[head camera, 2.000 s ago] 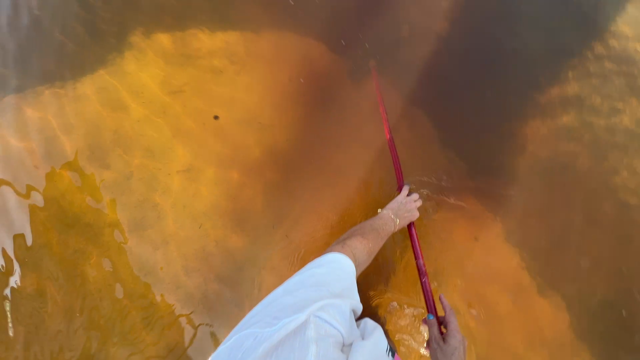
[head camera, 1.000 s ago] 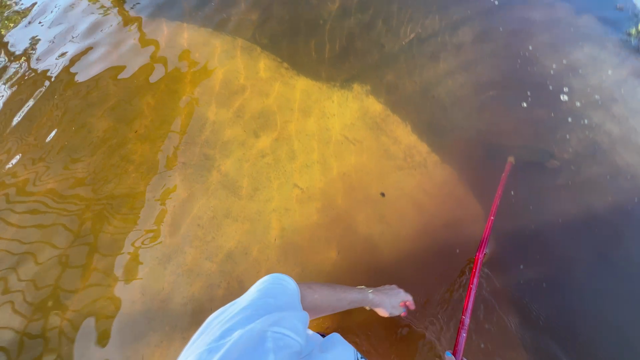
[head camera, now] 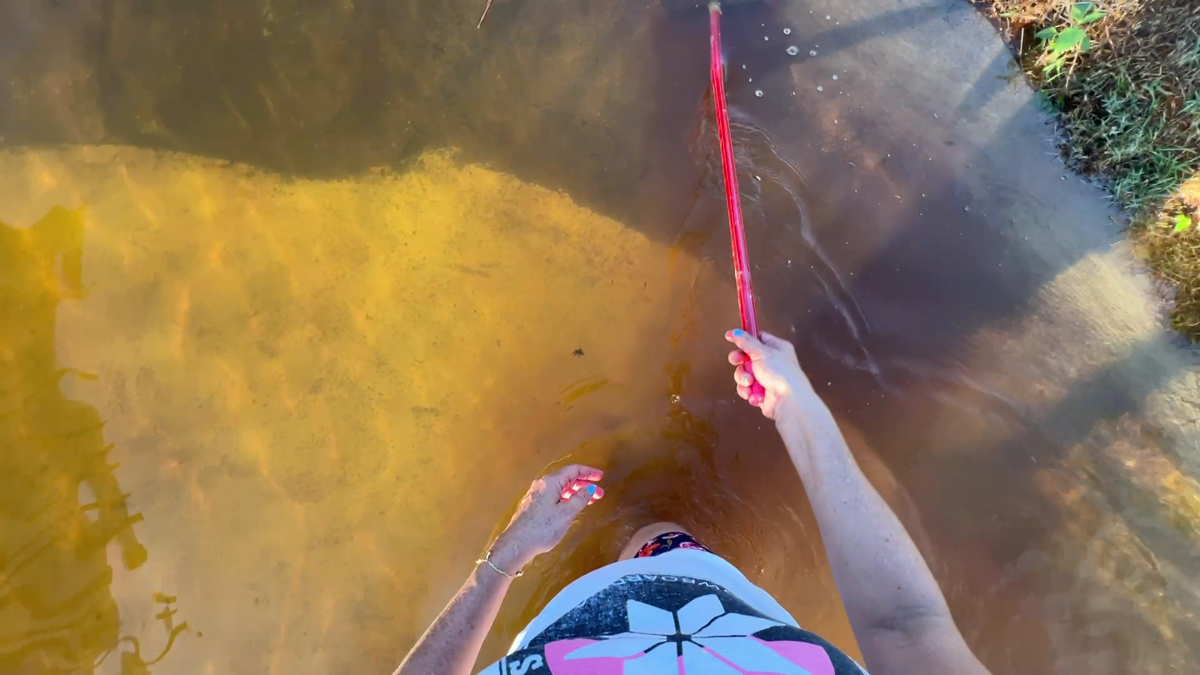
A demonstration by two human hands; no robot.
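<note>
My right hand (head camera: 766, 373) is closed around the lower end of a long red pole (head camera: 730, 178). The pole points away from me, nearly upright in the view, over brownish shallow water (head camera: 375, 328); its far tip lies at the top edge. To the left, my left hand (head camera: 560, 506) hangs over the water with fingers loosely curled, holding nothing, a thin bracelet (head camera: 499, 568) at its wrist. Between my arms show my printed shirt (head camera: 680, 619) and part of a leg.
A grassy bank (head camera: 1125, 122) with a small leafy plant (head camera: 1069, 39) edges the water at the upper right. Pale sandy bottom shows through along the bank. A small dark speck (head camera: 577, 352) lies ahead of my left hand. Shadows and ripples cross the water.
Two seconds ago both hands were on the red pole; my left hand has let go and is now apart from it. The view has shifted, bringing in the grassy bank.
</note>
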